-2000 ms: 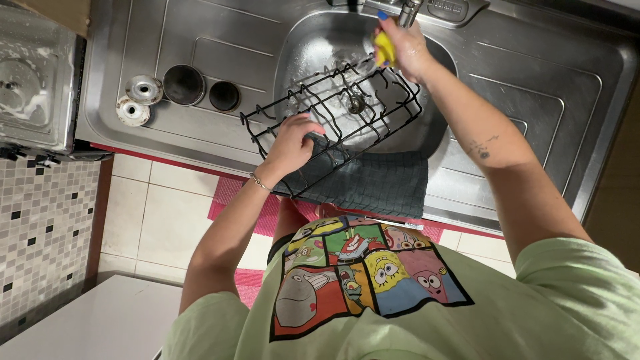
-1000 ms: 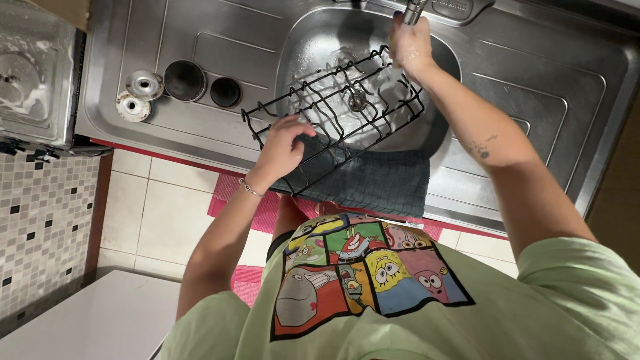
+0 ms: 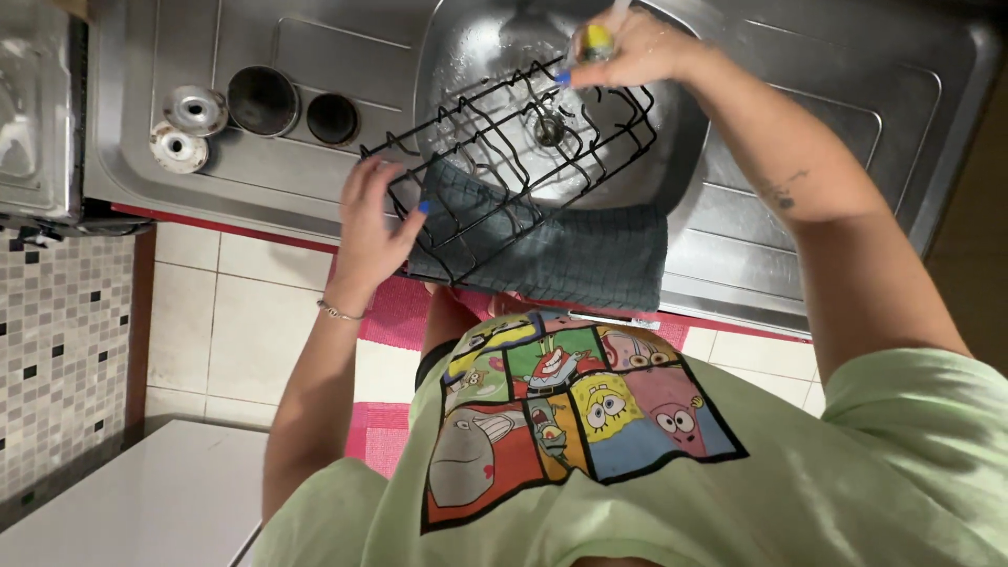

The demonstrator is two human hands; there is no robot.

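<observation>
A black wire stove grate (image 3: 504,169) lies slanted over the stainless steel sink basin (image 3: 685,150), its near left end above a dark green cloth (image 3: 614,252) draped on the sink's front edge. My left hand (image 3: 376,224) grips the grate's left end, fingers on the outer bars and thumb over the near side. Above the far right part of the grate, my right hand (image 3: 630,51) holds a wet yellow sponge (image 3: 596,41) in the stream of water from the tap (image 3: 621,6). The sponge is partly hidden by fingers and water.
On the left drainboard (image 3: 339,47) are a large dark burner cap (image 3: 264,101), a smaller one (image 3: 332,118) and two pale metal burner parts (image 3: 195,110), (image 3: 179,147). A stove (image 3: 39,118) stands at the far left. A white surface (image 3: 134,496) is at lower left.
My left hand has shifted left along the grate to its end. My right hand was at the tap one second ago and is now lower, with the sponge showing.
</observation>
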